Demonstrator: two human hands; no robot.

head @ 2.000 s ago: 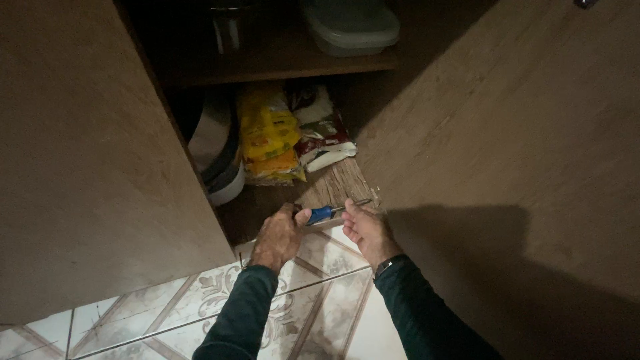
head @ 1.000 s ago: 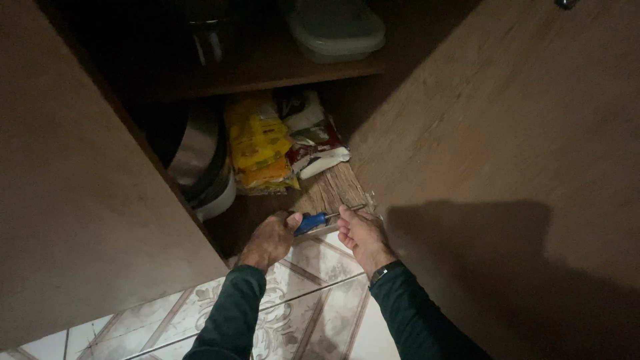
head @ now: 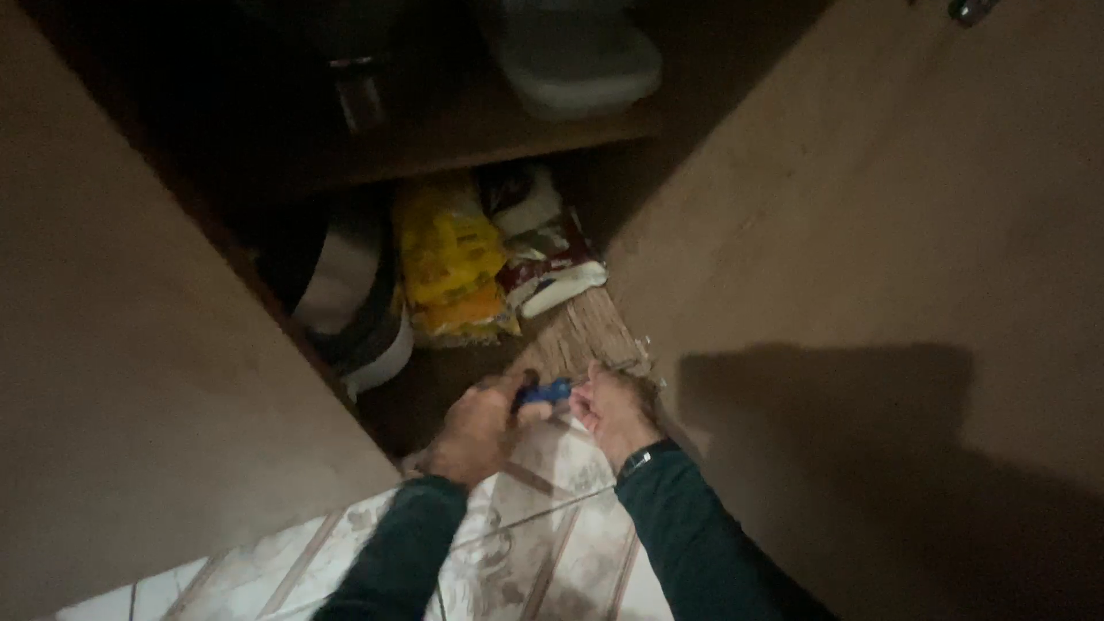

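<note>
My left hand (head: 485,424) grips the blue handle of a screwdriver (head: 547,393) at the front edge of the cabinet floor. The fingers of my right hand (head: 614,407) pinch the tool's thin metal shaft, whose end points right toward the cabinet's right side. Under and behind the hands, the wooden cabinet floor (head: 588,332) looks worn and splintered, with small pale bits at its right corner. Both hands are somewhat blurred, and the fingers hide part of the shaft.
Yellow plastic food packets (head: 450,259) and a dark red and white packet (head: 552,250) lie behind the hands. Round cookware (head: 379,345) stands at left. A lidded plastic container (head: 586,73) sits on the shelf (head: 483,153) above. Cabinet doors flank the opening; floor tiles (head: 552,535) are below.
Both hands stay on the screwdriver at the cabinet's front edge, with only small shifts. The view has tilted slightly.
</note>
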